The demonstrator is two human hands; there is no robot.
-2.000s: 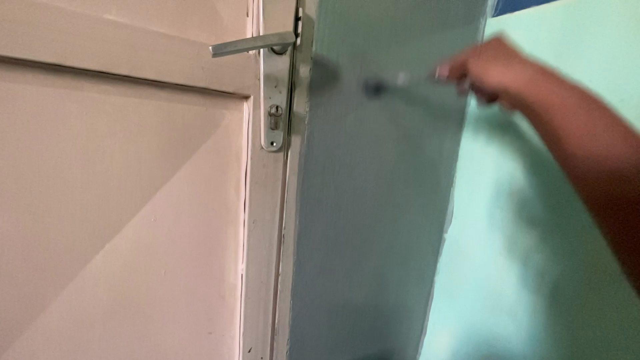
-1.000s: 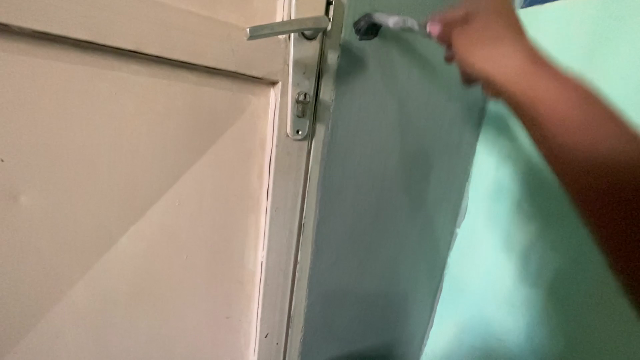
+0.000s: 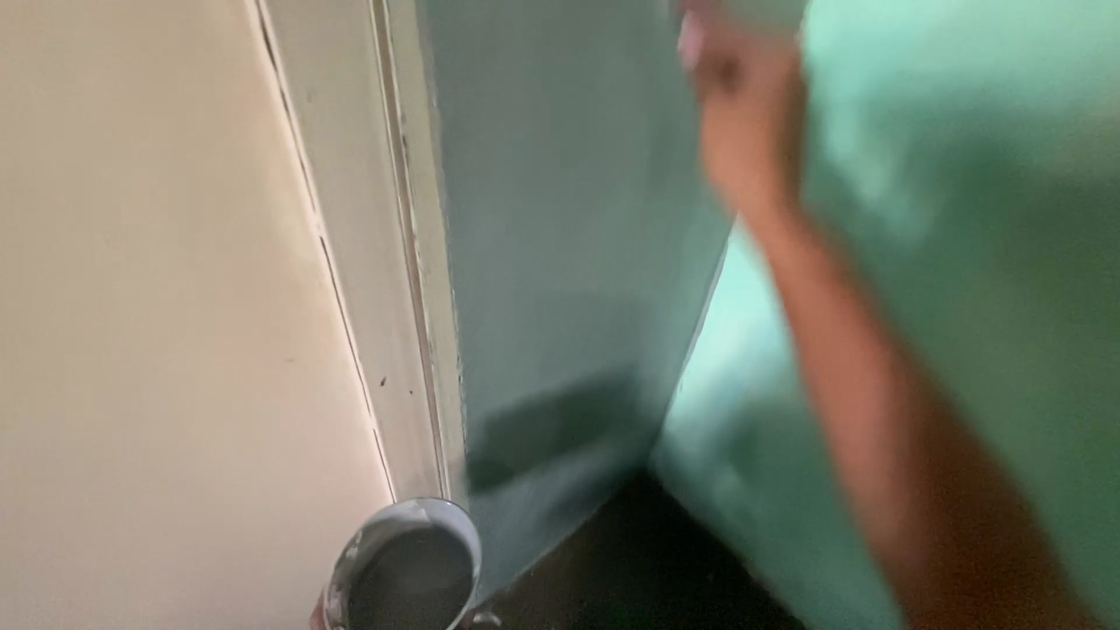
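Observation:
My right hand [image 3: 739, 96] is raised at the top, blurred, in front of the edge where the grey painted wall strip [image 3: 560, 227] meets the green wall. Its fingers are curled; a brush-like tool seen in the earlier frames is out of view or hidden at the top edge. At the bottom, a round container of grey paint [image 3: 411, 577] is held from below and the side by my left hand [image 3: 318, 615], of which only a little shows at the rim.
A cream door [image 3: 175, 306] and its frame [image 3: 429, 289] fill the left. The green wall [image 3: 989, 219] stands on the right. A dark floor [image 3: 639, 569] lies at the bottom, and a shadow falls across the lower grey strip.
The view has tilted down, so the door handle has left it and the paint container and left hand have come in. The tool in my right hand no longer shows.

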